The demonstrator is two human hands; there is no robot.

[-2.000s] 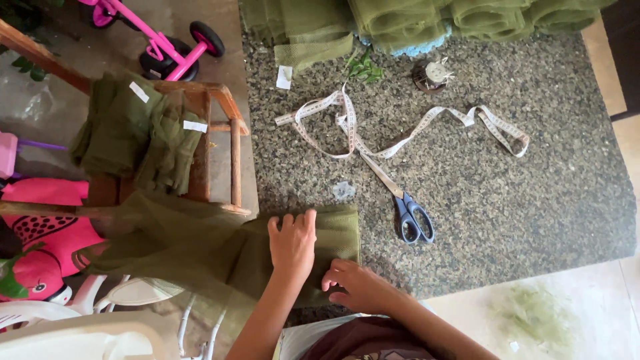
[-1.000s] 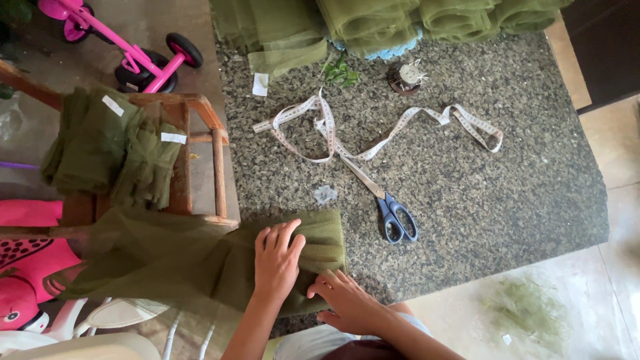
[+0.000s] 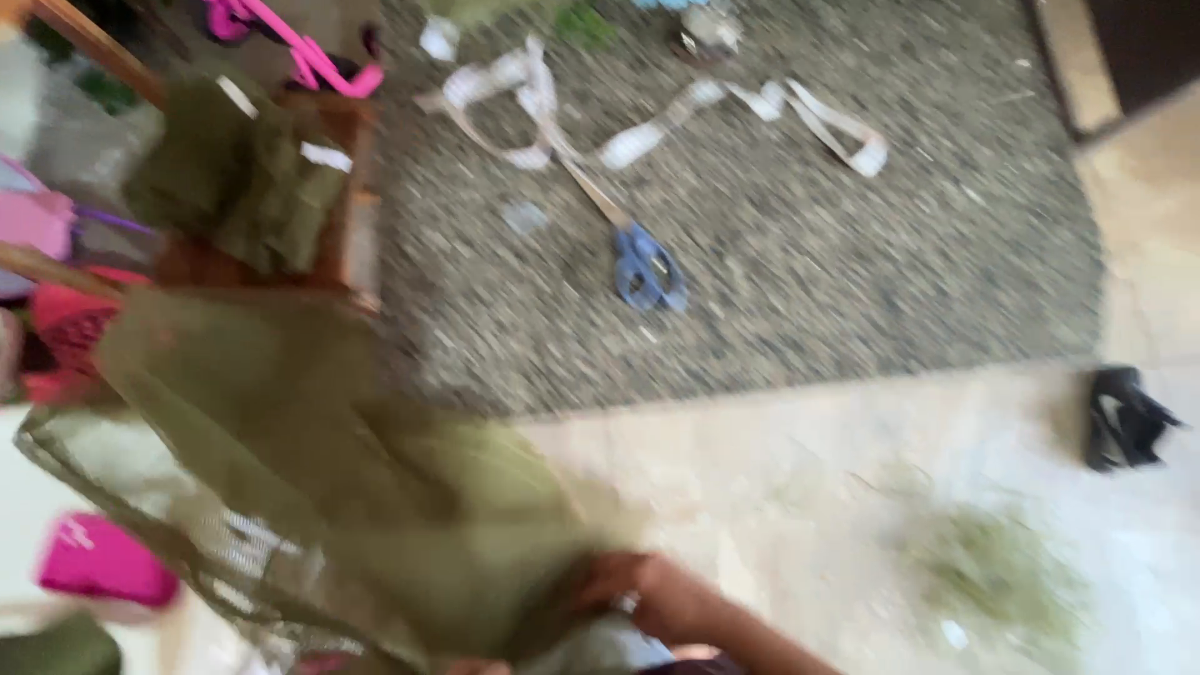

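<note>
The view is blurred. My right hand [image 3: 647, 595], low in the frame and off the table's front edge, is closed on a length of olive-green tulle [image 3: 375, 469], which spreads left toward the chair. Of my left hand, only what may be a bit of skin shows at the bottom edge, so its hold cannot be made out. Blue-handled scissors [image 3: 649, 267] lie on the granite tabletop [image 3: 844, 281], their blades touching a loosely curled white measuring tape [image 3: 647, 141]. Folded olive tulle bundles [image 3: 244, 178] with white tags rest on the wooden chair [image 3: 364, 225].
A metal-topped object [image 3: 710, 33] and green scraps [image 3: 583, 26] stand near the tabletop's far side. Pink riding toy parts [image 3: 323, 61] are at upper left. On the floor lie tulle trimmings [image 3: 1003, 562] and a black object [image 3: 1125, 419]; a magenta item [image 3: 108, 567] is at lower left.
The tulle that lay under both hands at the table's front left corner has been lifted off the tabletop and drawn toward me. My hands have left the tabletop too. The view has shifted.
</note>
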